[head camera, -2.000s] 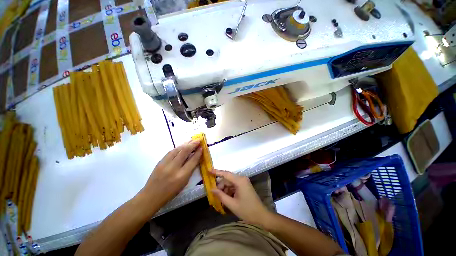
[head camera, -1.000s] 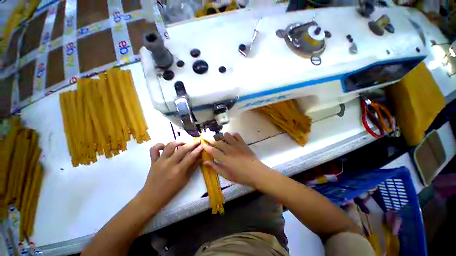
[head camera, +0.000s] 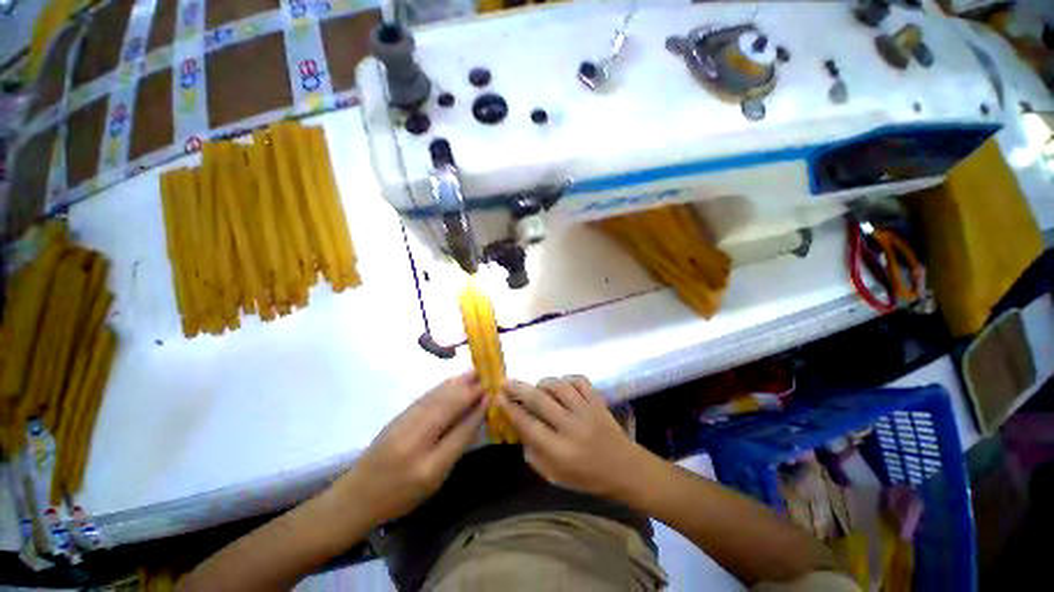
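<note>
A narrow mustard-yellow fabric strip (head camera: 482, 327) lies on the machine bed, its far end at the presser foot and needle (head camera: 472, 278). Its near end hangs at the table's front edge. My left hand (head camera: 418, 449) pinches the strip from the left, near its lower part. My right hand (head camera: 569, 430) pinches it from the right at the same height, fingertips close to the left ones. The white sewing machine (head camera: 693, 139) stands above, its needle area brightly lit. The needle tip is too blurred to tell.
Yellow strips lie in a row (head camera: 257, 231) left of the machine. A darker strip heap (head camera: 52, 347) is at far left. A loose bunch (head camera: 670, 257) lies under the arm. Scissors (head camera: 884, 266), a yellow fabric stack (head camera: 982, 237) and a blue basket (head camera: 965, 463) are at right.
Both hands have moved from beside the presser foot back toward the table's front edge, along the strip. The strip's far end is now uncovered at the foot. The whole view has shifted slightly.
</note>
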